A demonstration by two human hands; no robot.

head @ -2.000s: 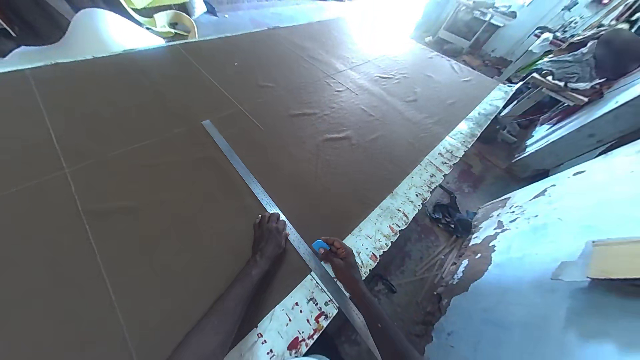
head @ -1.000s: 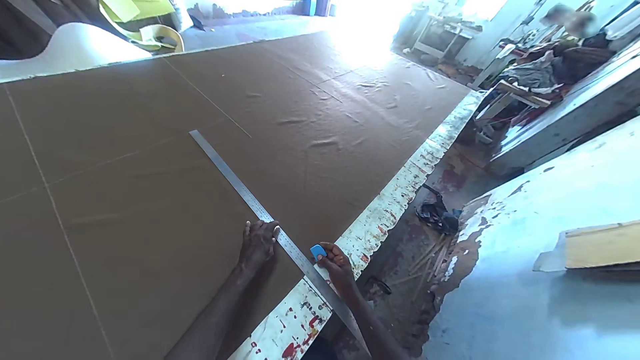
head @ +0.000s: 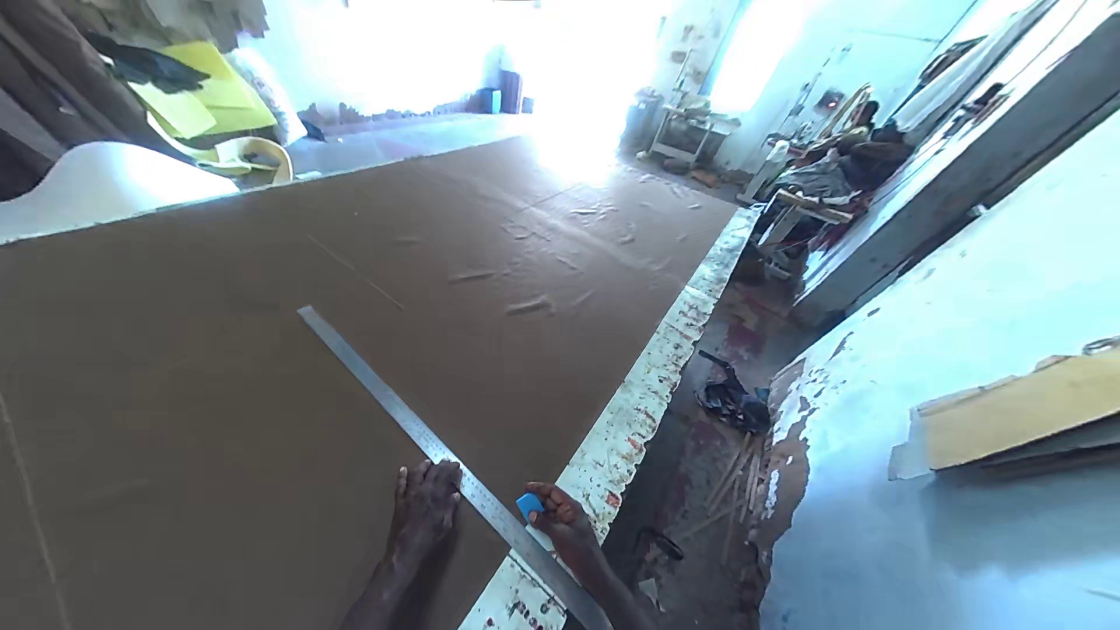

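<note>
A long steel ruler lies diagonally across a brown sheet of material spread on a table. My left hand rests on the sheet, its fingertips on the ruler's left edge near the middle. To the right of the ruler, my right hand pinches a small blue piece of what looks like tailor's chalk close above the ruler. The ruler's near end passes over the table's paint-stained white edge, beside my right forearm. Pale drawn lines show on the sheet.
Right of the table, a black plastic bag and wooden strips lie on the floor. A pale wall with peeling paint and a yellowish board stands at the right. Cluttered furniture and a person are at the back right; yellow foam is back left.
The ruler and both hands have shifted to the right along the sheet, away from the long pale line at the left. The blue piece stays in my right hand. The view has tilted up.
</note>
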